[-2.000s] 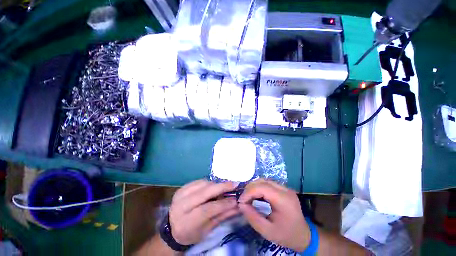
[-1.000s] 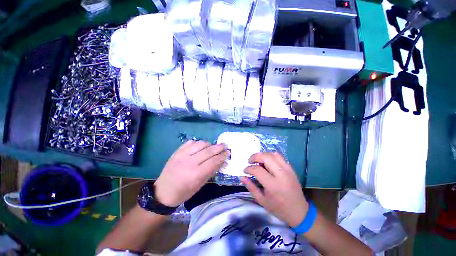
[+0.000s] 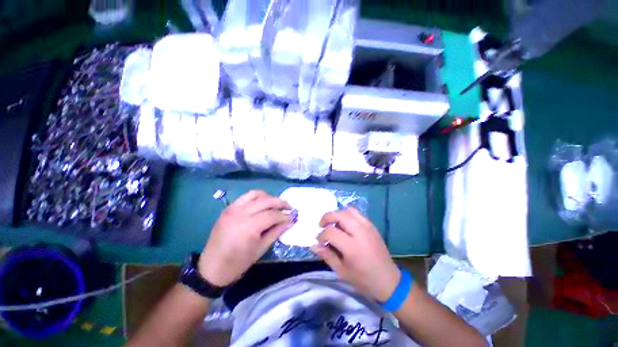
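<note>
A white rounded-square housing (image 3: 308,204) lies on clear crinkled plastic (image 3: 354,199) near the bench's front edge. My left hand (image 3: 245,234), with a black wristband, is at the housing's left side. Its fingertips pinch a small dark part (image 3: 293,216) at the housing; its exact shape is too small to tell. My right hand (image 3: 360,251), with a blue wristband, has its curled fingers on the housing's right edge. A small silvery piece with a dark lead (image 3: 220,195) lies on the mat left of my left hand.
A tray of tangled wired components (image 3: 91,149) is at left, bagged housings (image 3: 230,135) behind. The screw feeder (image 3: 389,108) stands behind the housing. A hanging screwdriver (image 3: 505,61) and liner sheets (image 3: 498,217) are at right. A blue bucket (image 3: 74,261) is below left.
Both hands have moved from in front of the bench edge up onto the housing. The small silvery piece now shows on the mat at left. The view has shifted.
</note>
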